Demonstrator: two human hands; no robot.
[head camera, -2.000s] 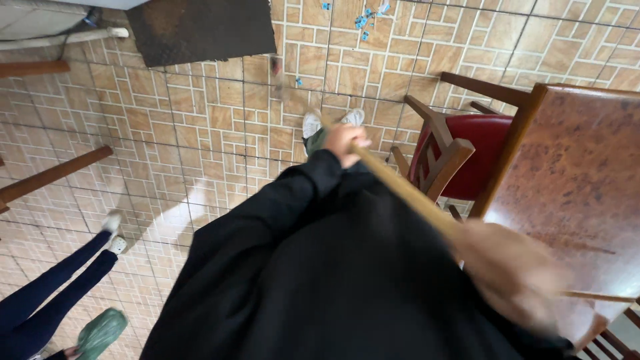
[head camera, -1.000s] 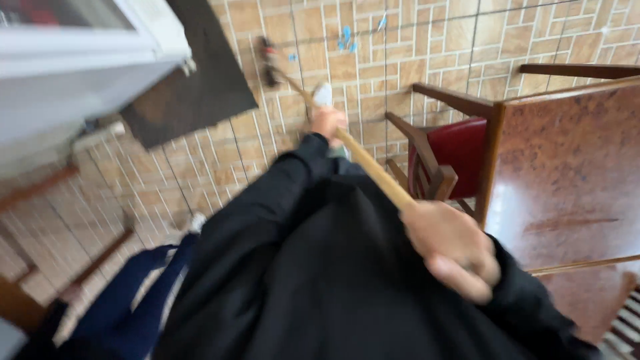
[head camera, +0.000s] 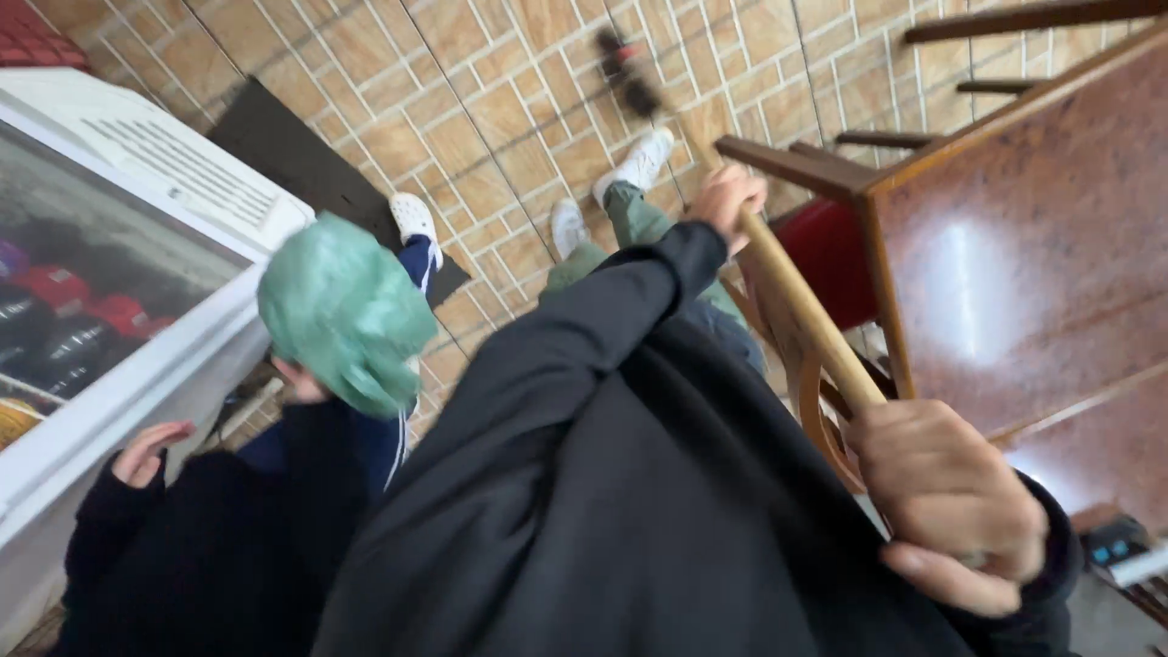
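A long wooden broom handle (head camera: 812, 315) runs diagonally across my front. My left hand (head camera: 725, 205) grips it lower down, nearer the floor, its sleeve reaching across my body. Around the upper end, at the lower right, my right hand (head camera: 944, 506) is closed. The dark broom head (head camera: 630, 78), with a reddish part, rests at or near the tiled floor beyond my white shoe (head camera: 643, 160); it is blurred.
Another person in dark clothes stands at the left, close to a green plastic bag (head camera: 347, 315) and a glass-fronted display fridge (head camera: 137, 265). A dark mat (head camera: 301, 137) lies on the floor. Right of me are a wooden table (head camera: 1022, 237) and a red-seated chair (head camera: 826, 260).
The other person has come nearer on my left, with the green bag. Both my hands have stayed on the handle. The view has shifted, and the blue scraps on the floor are out of sight.
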